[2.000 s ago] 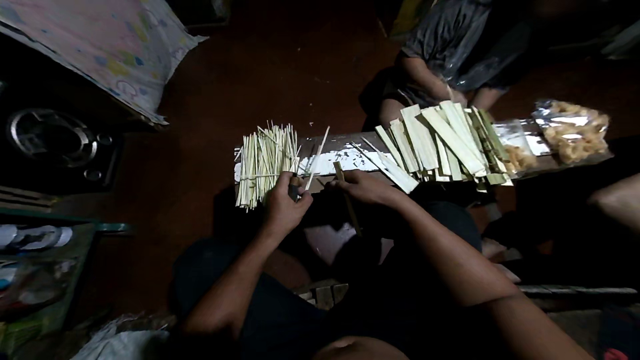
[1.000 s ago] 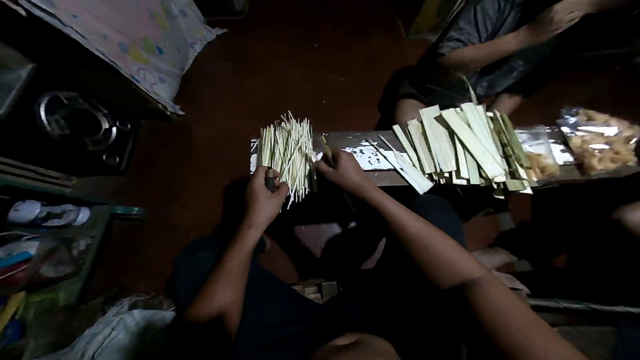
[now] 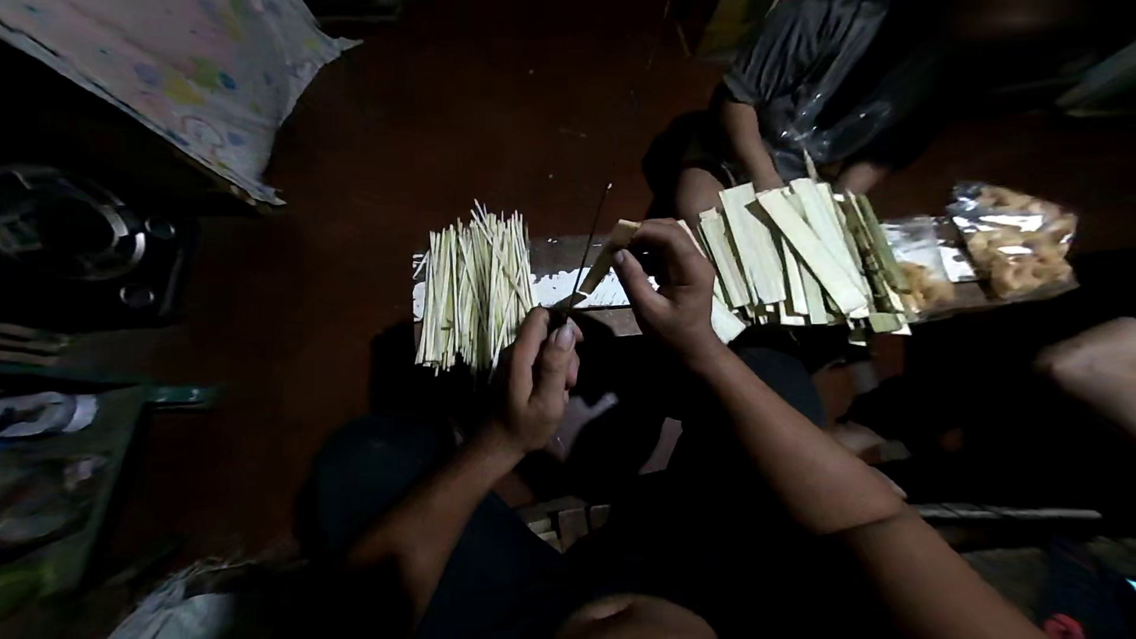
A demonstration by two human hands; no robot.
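My left hand point(image 3: 543, 377) is closed on the lower end of a thin dark blade or stick point(image 3: 589, 244), which points up and away. My right hand point(image 3: 670, 280) pinches a short flat strip point(image 3: 603, 263), perhaps bamboo, whose lower end meets the thin dark piece just above my left hand. To the left, a pile of thin pale sticks point(image 3: 475, 288) lies across a narrow wooden bench point(image 3: 612, 321). Right of my right hand lies a pile of wide, flat pale strips point(image 3: 754, 248), some with green edges.
Clear plastic bags of ring-shaped snacks point(image 3: 1012, 240) lie at the bench's right end. Another person point(image 3: 750, 142) sits across the bench, beyond the strips. A gas stove point(image 3: 80, 240) stands at far left, near a cloth-covered surface point(image 3: 204, 80). A shelf point(image 3: 115, 479) stands at lower left.
My hands have moved from the stick pile, where they were a second ago. The right hand now holds a flat strip up against the thin dark piece. The other person's raised arm is lowered.
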